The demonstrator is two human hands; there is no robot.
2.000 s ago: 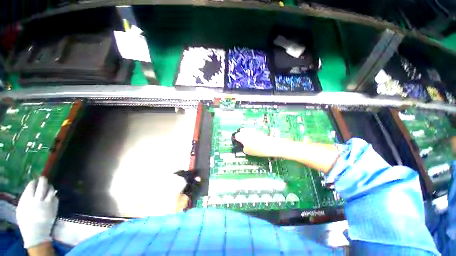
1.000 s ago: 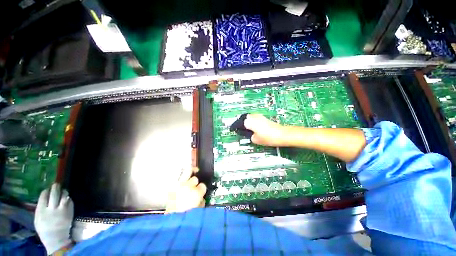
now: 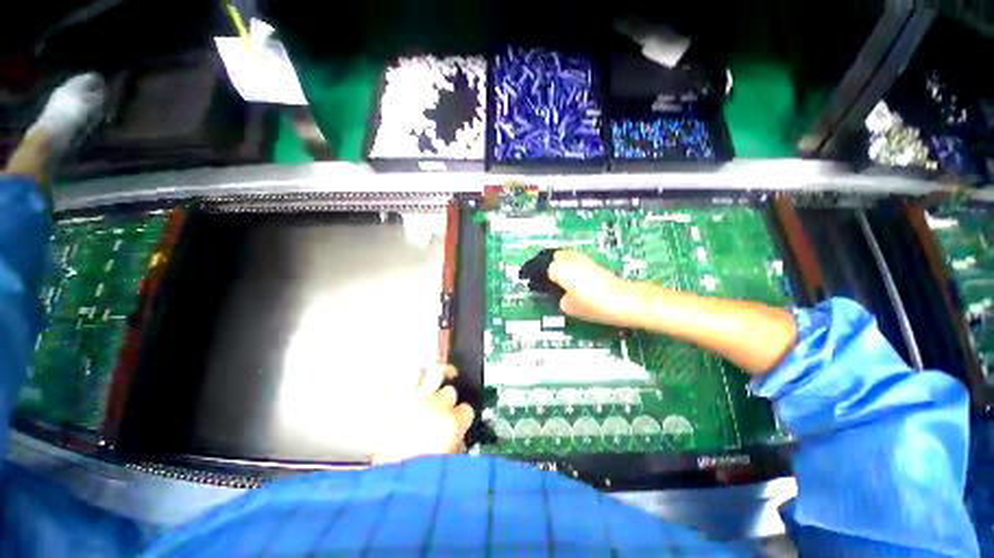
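Observation:
A large green circuit board with white markings lies in its dark carrier in front of me. My right hand reaches in from the right over the upper left part of the board. Its black-covered fingertips are bent down at the surface; whether they hold a part is hidden. My left hand is low at the board's left edge, beside the red-brown side bar. Its fingers are partly curled and blurred, with black on some fingertips. A row of pale circles runs along the board's near edge.
Black bins of white parts, blue-violet cylinders and small blue parts stand on the green shelf. Shiny metal plate lies left of the board. Another board is further left. A co-worker's gloved hand is at upper left.
The co-worker's gloved hand has gone from the lower left bar up to the shelf. My left hand has turned and stays by the carrier's edge. My right hand remains over nearly the same board area.

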